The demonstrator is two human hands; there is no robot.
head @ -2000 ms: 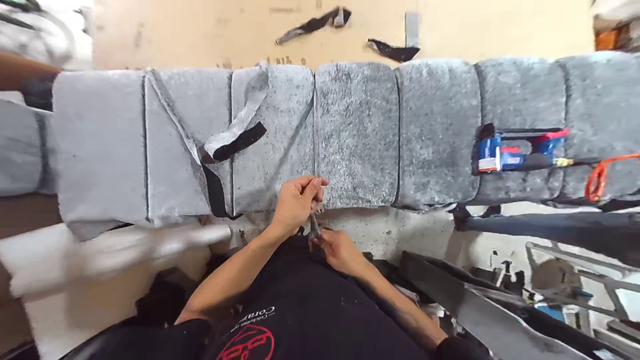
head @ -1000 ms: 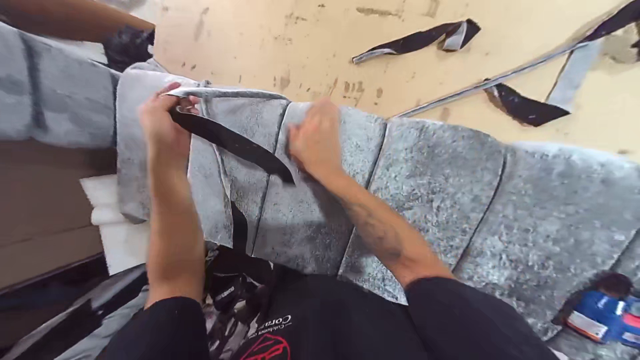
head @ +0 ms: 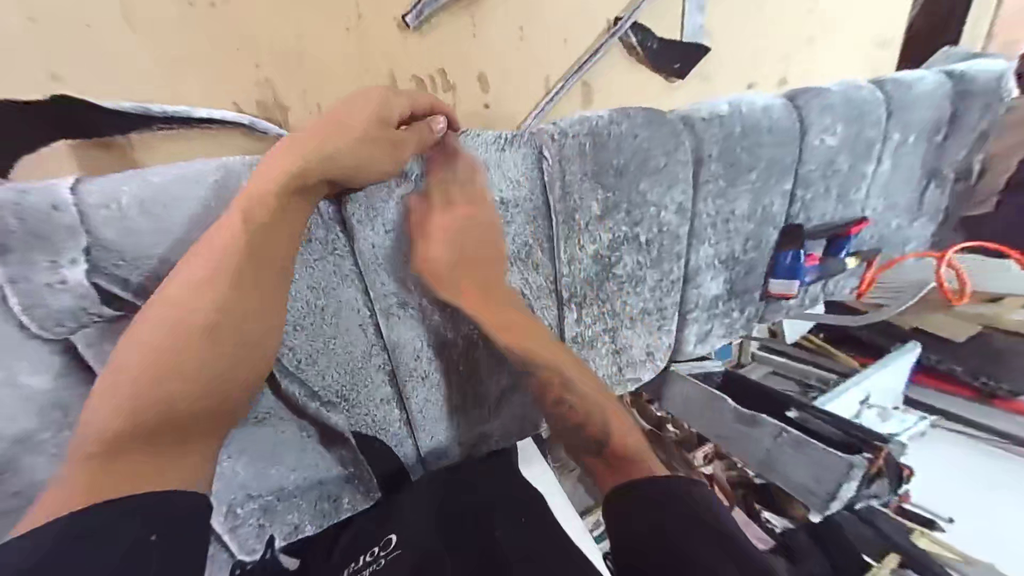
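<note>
A long grey velvet upholstered panel with channel seams (head: 624,240) lies across the view. My left hand (head: 376,132) is at its far edge, thumb and fingers pinched together; whether fabric is between them is hidden. Close beside it, my right hand (head: 456,224) is blurred over the panel's face, so its finger position is unclear. A dark-backed strip of fabric (head: 56,128) stretches left from near my left hand, beyond the panel. Loose grey fabric (head: 304,448) hangs under my left forearm.
A blue and red pneumatic stapler (head: 816,260) rests on the panel at right, near an orange air hose (head: 952,268). Fabric offcuts (head: 660,52) and a narrow strip (head: 580,72) lie on the tan board (head: 200,56). A scrap-filled area and grey trough (head: 760,440) stand lower right.
My hands were apart a second ago, the left holding a dark strip; now they are close together at the panel's far edge. The view has shifted.
</note>
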